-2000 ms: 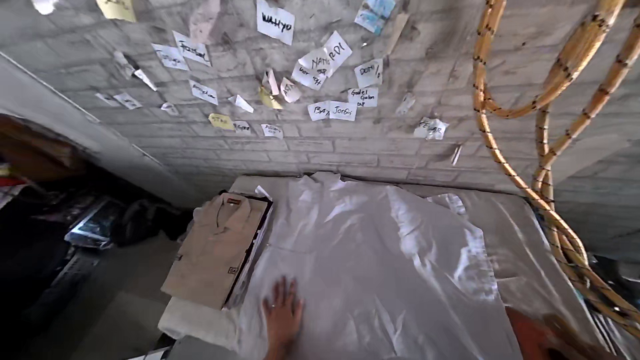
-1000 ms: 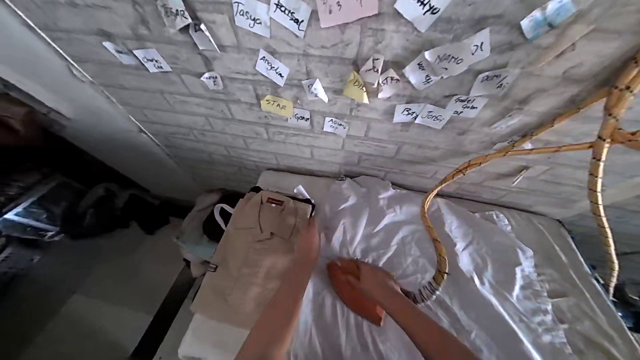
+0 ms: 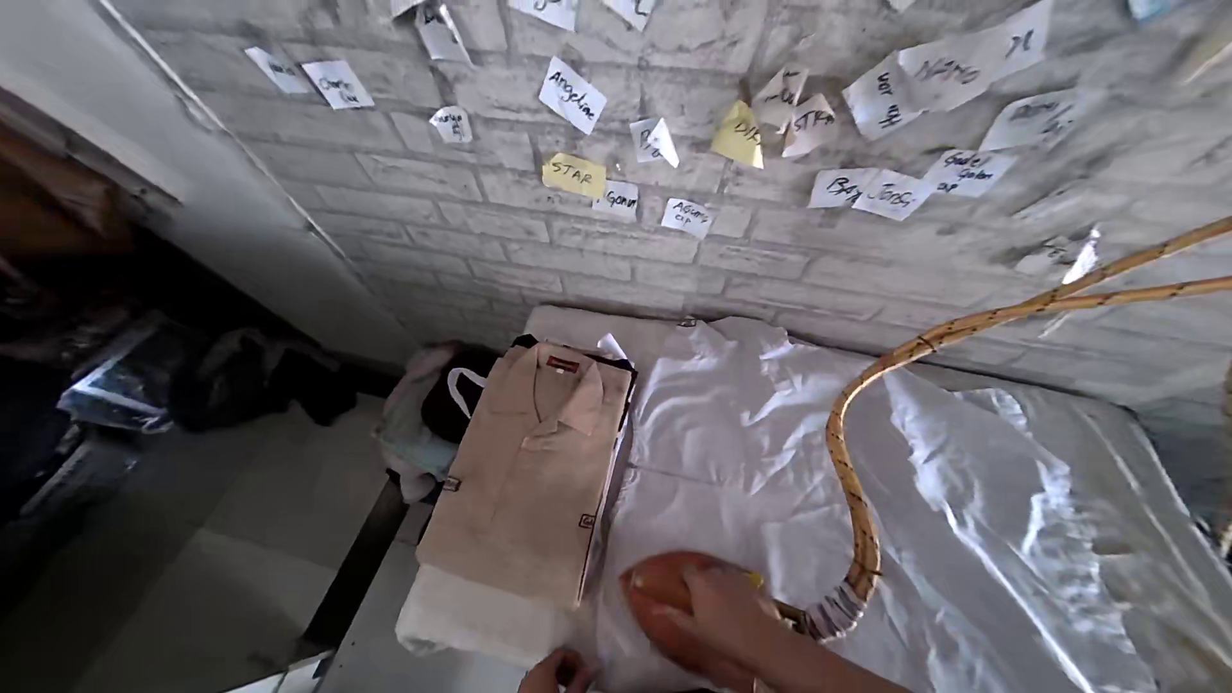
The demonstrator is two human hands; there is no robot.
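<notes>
An orange clothes iron (image 3: 664, 602) rests on a white garment (image 3: 717, 500) spread over the padded board, and my right hand (image 3: 727, 611) grips it. A fabric-covered cord (image 3: 847, 452) runs from the iron's rear up to the right. Low in the view, my left hand (image 3: 561, 669) is at the garment's left edge, near the folded white cloth; it is cut off by the frame, and whether it pinches fabric is unclear. A folded beige collared shirt (image 3: 525, 472) lies left of the iron, on top of a folded white cloth (image 3: 481, 611).
Behind the padded board (image 3: 1107, 433) stands a brick-patterned wall (image 3: 481, 221) with handwritten paper notes stuck on it. Crumpled clothes (image 3: 414, 419) lie left of the shirt. Farther left, plastic-wrapped items (image 3: 130, 375) sit near the tiled floor (image 3: 202, 549).
My left hand has moved from the beige shirt's right side down to the bottom of the view. My right hand and the iron are now lower on the white garment, close to its left edge.
</notes>
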